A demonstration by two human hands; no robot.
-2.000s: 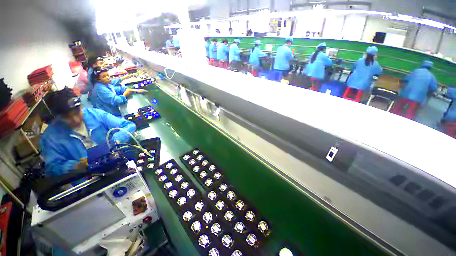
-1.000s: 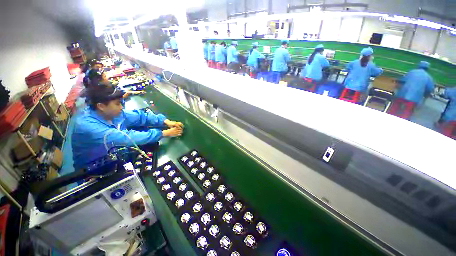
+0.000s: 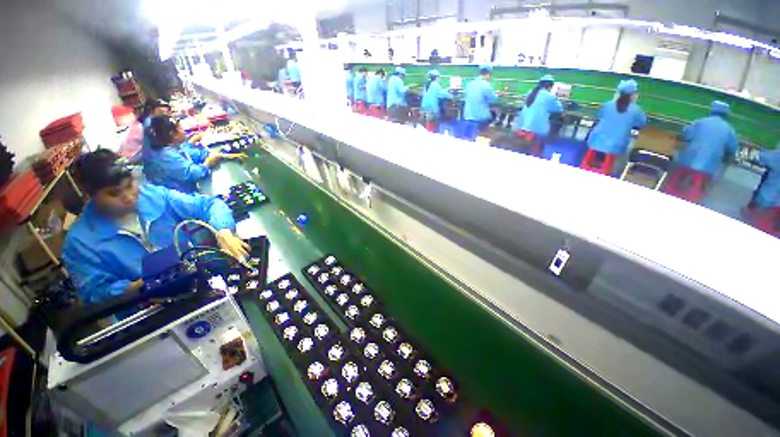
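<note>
Neither of my hands is in the picture. Black trays (image 3: pixel 326 351) lie nearest in front of me on the green bench, in two slanting rows, packed with round silvery-white units (image 3: pixel 350 371). The trays are cut off by the bottom edge. A round lit unit (image 3: pixel 481 430) glows white and orange at the bottom edge, right of the trays. What holds or bears it is hidden below the picture.
A white machine (image 3: pixel 162 375) with a black cable track stands left of the trays. Beyond it a person in a blue smock (image 3: pixel 145 222) reaches to a black tray. A small blue thing (image 3: pixel 302 219) lies on the green bench (image 3: pixel 410 316). A grey-white ledge (image 3: pixel 479 247) runs along the right.
The lit unit at the bottom edge went from white to blue to white-orange. The nearest person leaned out over the bench, then drew back to the tray. A small blue thing now shows there.
</note>
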